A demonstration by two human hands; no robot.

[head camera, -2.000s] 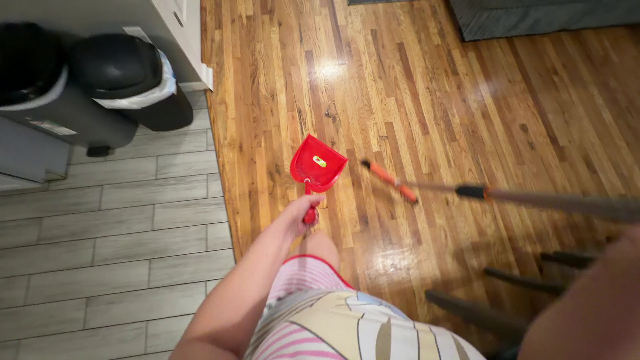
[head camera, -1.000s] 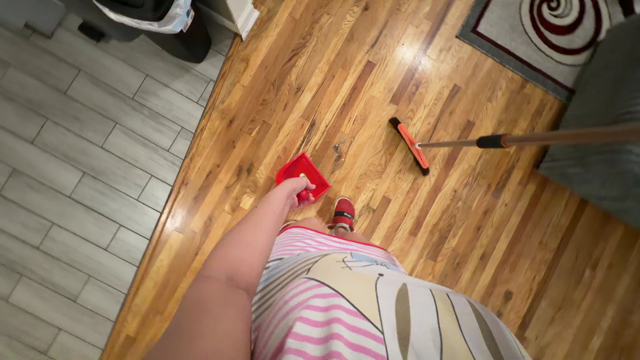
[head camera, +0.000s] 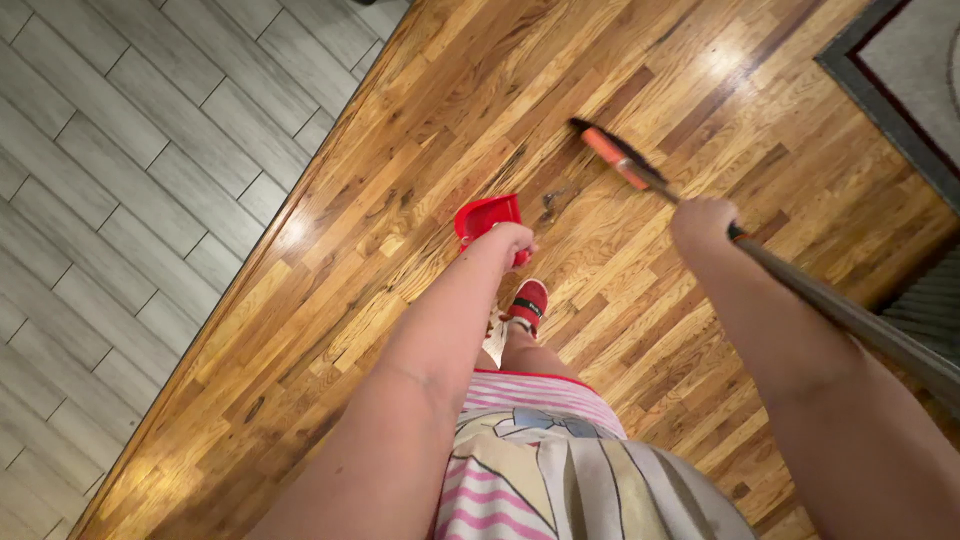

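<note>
My left hand (head camera: 517,244) grips the handle of a red plastic dustpan (head camera: 487,215), whose pan lies low over the wooden floor with its open edge toward the right. A small heap of grey debris (head camera: 555,198) lies on the boards just right of the dustpan. My right hand (head camera: 703,221) is closed around the pole of a broom, low down near its head. The orange broom head with dark bristles (head camera: 615,156) is up and right of the debris, apart from it, and slightly blurred. The broom's pole (head camera: 847,307) runs back along my right forearm.
Grey floor tiles (head camera: 187,142) border the wooden floor (head camera: 360,315) on the left. A grey-edged rug (head camera: 892,112) lies at the upper right, and a dark grey ribbed thing (head camera: 930,307) is at the right edge. My red shoe (head camera: 529,301) stands below the dustpan.
My right hand, out of view one second ago, now shows low on the broom's pole. The dustpan has turned, its open edge now facing the debris. The view has shifted and turned.
</note>
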